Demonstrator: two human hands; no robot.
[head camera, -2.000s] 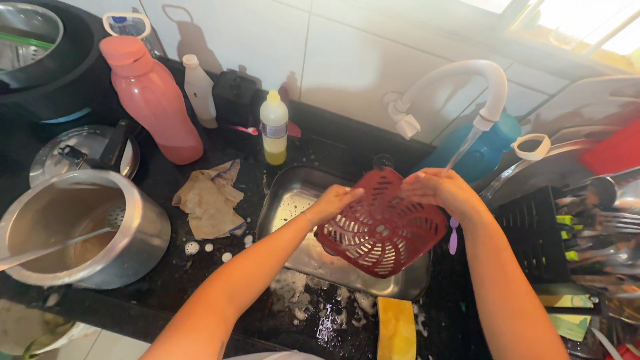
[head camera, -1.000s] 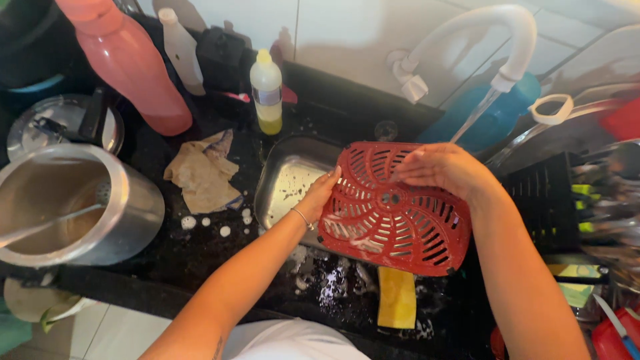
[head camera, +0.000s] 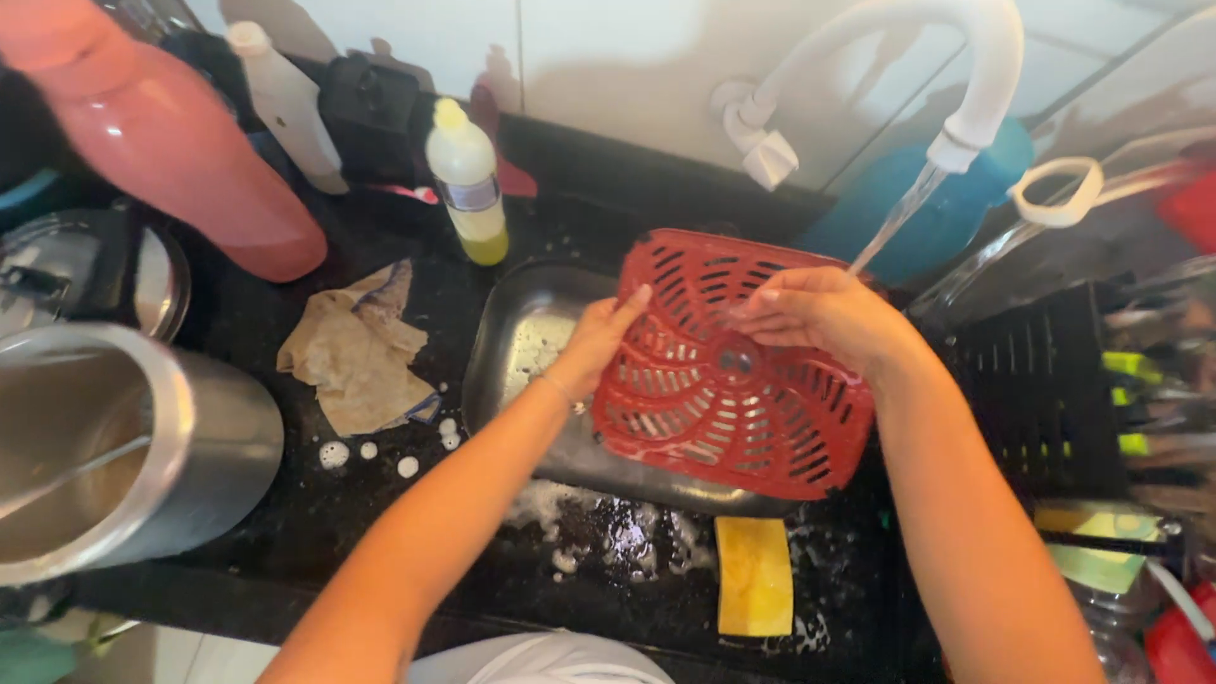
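Observation:
A red slotted plastic basket (head camera: 750, 399) is tilted over the steel sink basin (head camera: 518, 328), its patterned face toward me. My left hand (head camera: 603, 342) grips its left edge, thumb on the face and the other fingers partly hidden. My right hand (head camera: 807, 313) lies against the upper middle of the basket, fingers nearly together, close under the stream from the white faucet (head camera: 978, 95). Water falls onto or just behind this hand. A yellow sponge (head camera: 755, 577) rests on the wet black counter in front of the basin.
Left of the basin are a crumpled cloth (head camera: 356, 356), a soap bottle (head camera: 470, 185), a pink bottle (head camera: 171, 142) and a metal pot (head camera: 204, 446) with a utensil inside. A blue container (head camera: 926, 214) stands behind the faucet stream. A black dish rack (head camera: 1035, 380) with cutlery is at right.
Two seconds ago both hands held the basket by its upper part, more edge-on. Now its slotted face is turned more toward me, and my right hand is on that face.

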